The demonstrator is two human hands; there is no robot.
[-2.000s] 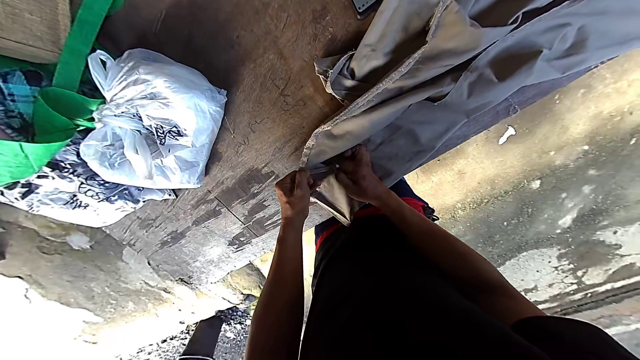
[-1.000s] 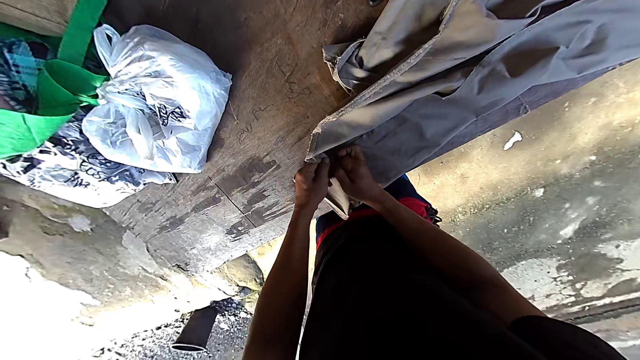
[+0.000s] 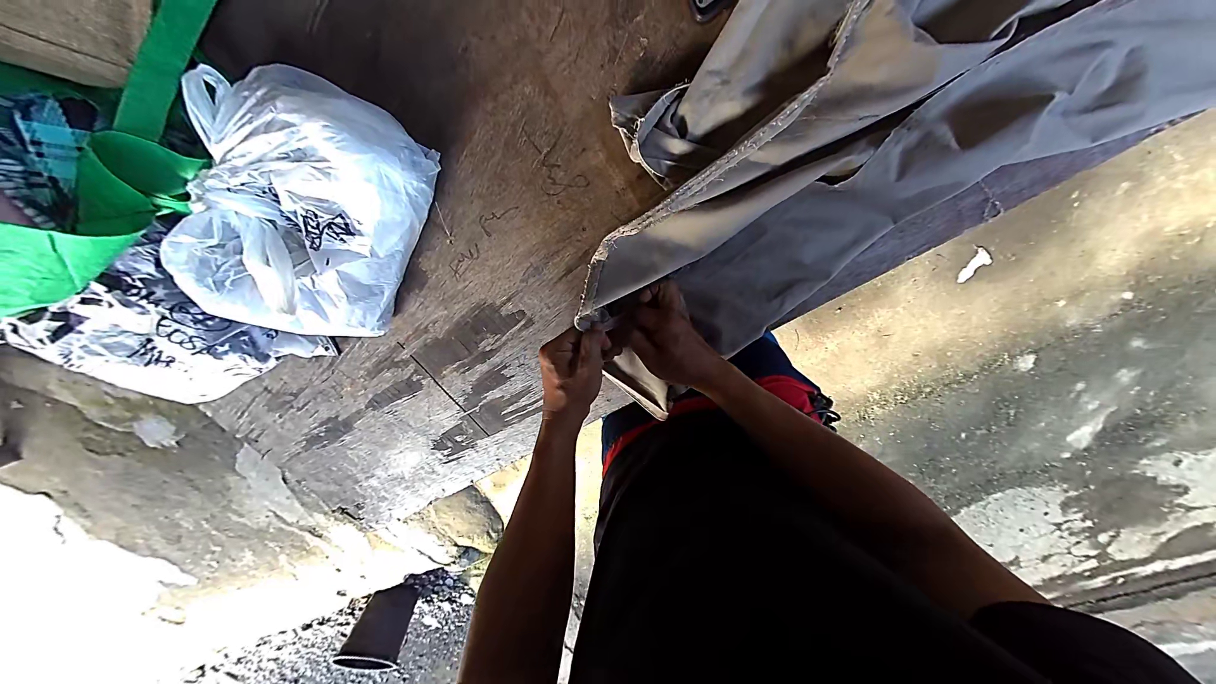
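Observation:
A grey garment or cloth (image 3: 760, 237) with raw, stitched seam edges lies in folds across a worn wooden board, from centre to upper right. My left hand (image 3: 573, 372) pinches its near corner between thumb and fingers. Close beside it, almost touching, my right hand (image 3: 668, 337) grips the same cloth with curled fingers. A small pale flap of the cloth hangs below my hands, over the board's edge near my waist. The fingertips are in shadow, and whether they hold anything small is hidden.
On the wooden board (image 3: 494, 218) at left sit a knotted white plastic bag (image 3: 323, 180), a printed plastic bag (image 3: 161, 332) and a green fabric bag (image 3: 114, 199). A dark object (image 3: 708, 8) shows at the top edge. A dark cylinder-like thing (image 3: 380, 622) is on the gravel below.
The hands stay at the cloth's near corner, with only small finger movements; the bags on the board stay put.

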